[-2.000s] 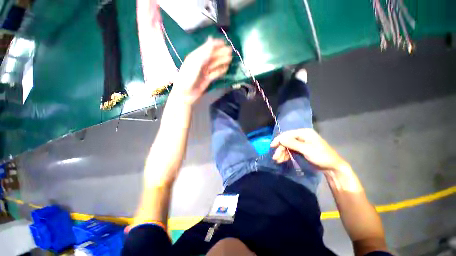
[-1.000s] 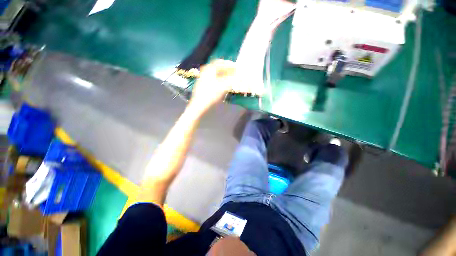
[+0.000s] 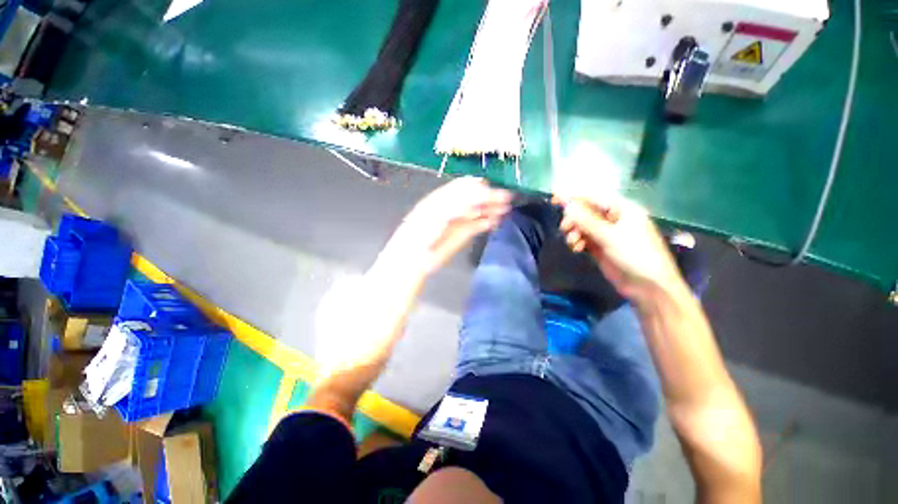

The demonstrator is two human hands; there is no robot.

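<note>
The white lead wires lie in a bundle on the green bench, tips at the near edge. The black lead wires lie left of them, with gold tips. My right hand is at the bench edge, thumb and fingers pinched on a pale wire that runs up the bench right of the white bundle. My left hand is blurred, just below the white tips; whether it holds anything is unclear. The white twisting machine stands at the top right; its twisting head shows no wire in it.
A grey cable curves over the bench right of the machine. A white sheet lies at the far left. Blue crates and cardboard boxes stand on the floor at the lower left. My legs are under the bench edge.
My right hand has come from the lower right up to the bench edge, onto a pale wire. My left hand has moved down and right from beside the bundles. The twisted wire seen earliest is gone from view.
</note>
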